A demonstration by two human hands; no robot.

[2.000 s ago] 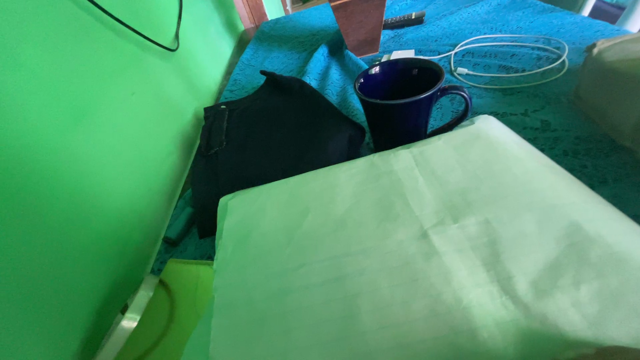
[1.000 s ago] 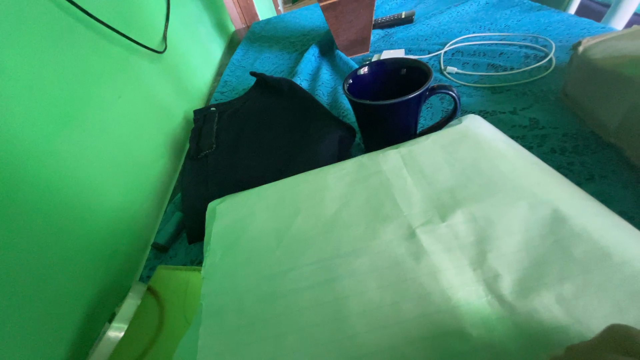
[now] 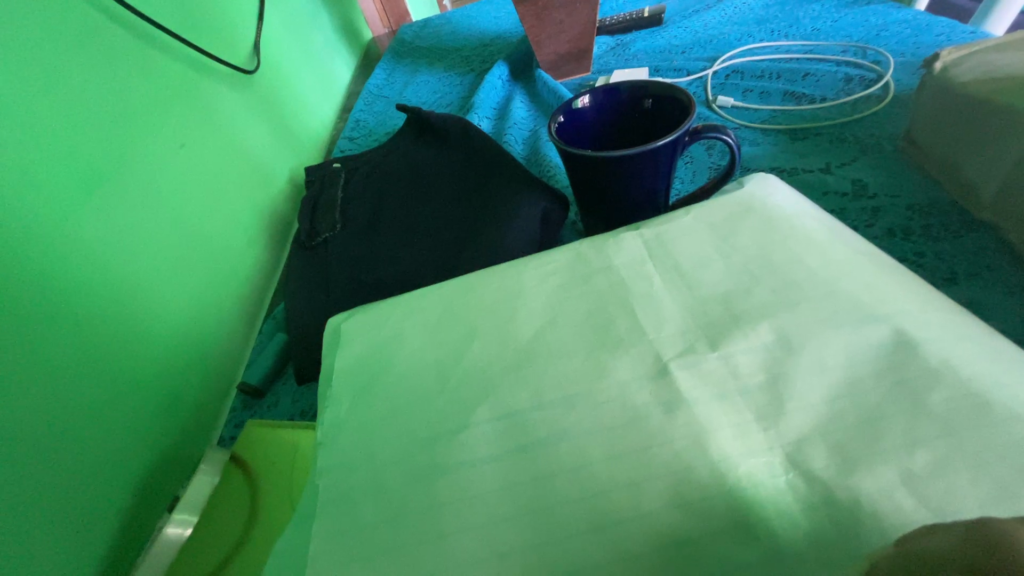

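A large sheet of creased paper (image 3: 592,400), pale and tinted green by the light, fills the lower right of the head view. Part of my right hand (image 3: 960,548) shows at the bottom right corner against the paper; its fingers are mostly cut off, so its grip cannot be told. My left hand is out of view. Just beyond the paper's far edge stands a dark blue glazed mug (image 3: 624,160), its handle to the right. A folded black cloth garment (image 3: 432,208) lies left of the mug, partly hidden by the paper.
A blue lace tablecloth (image 3: 448,48) covers the table beside a green wall (image 3: 144,240). Farther back are a brown tapered pot (image 3: 560,36), a black remote control (image 3: 632,19), a white charger (image 3: 628,76) and its coiled cable (image 3: 800,124). A pale bulky object (image 3: 972,128) stands at right.
More of my right hand shows at the bottom right corner than two seconds ago. The mug, the garment and the paper keep their places relative to each other.
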